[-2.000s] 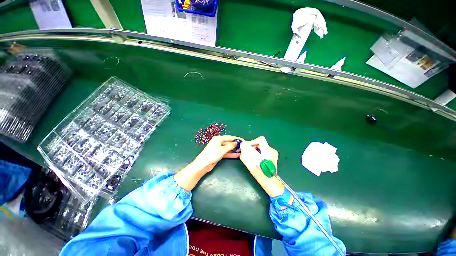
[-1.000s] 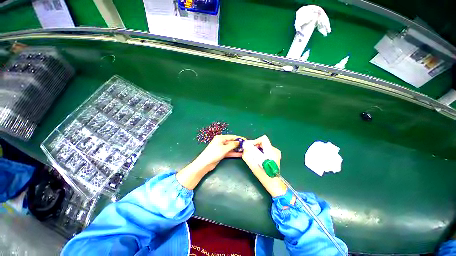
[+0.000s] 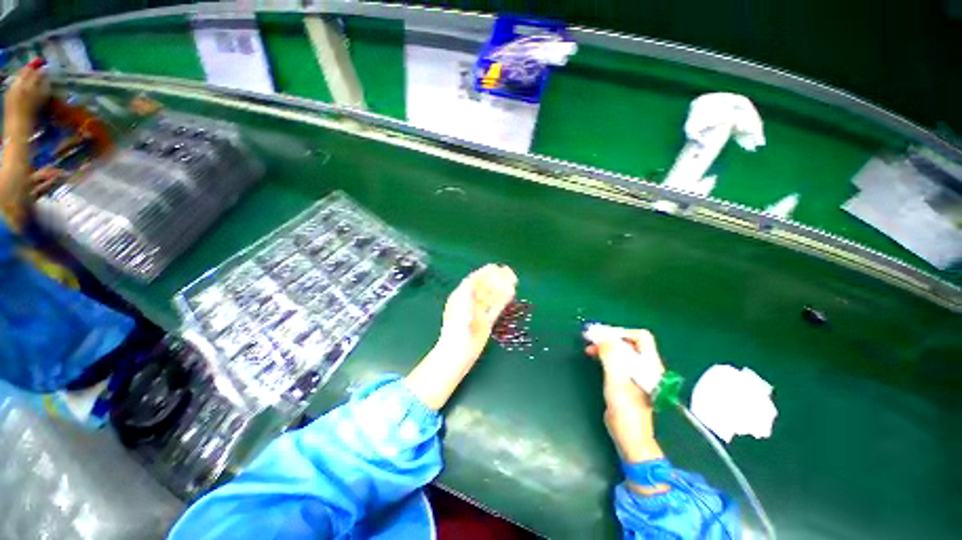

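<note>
My left hand is beside the pile of tiny reddish pieces and partly covers it. Its fingers are curled; whether they hold anything is hidden. My right hand grips a white pen-shaped tool with a green fitting and a pale hose running along the forearm. A small dark part shows at the right fingertips; I cannot tell if it is held or touches the bench. A clear blister tray lies to the left, with silvery pockets and a few dark ones.
Grey clear tray stack stands far left; another person's hand and blue sleeve are beyond it. White patch lies right of my right hand. A dark part is further right. Metal rail borders the ledge, which holds a blue box.
The view has turned left. My hands have come apart: the left has moved left to the pile, the right stays right of it with the tool. Another person's arm has appeared at far left.
</note>
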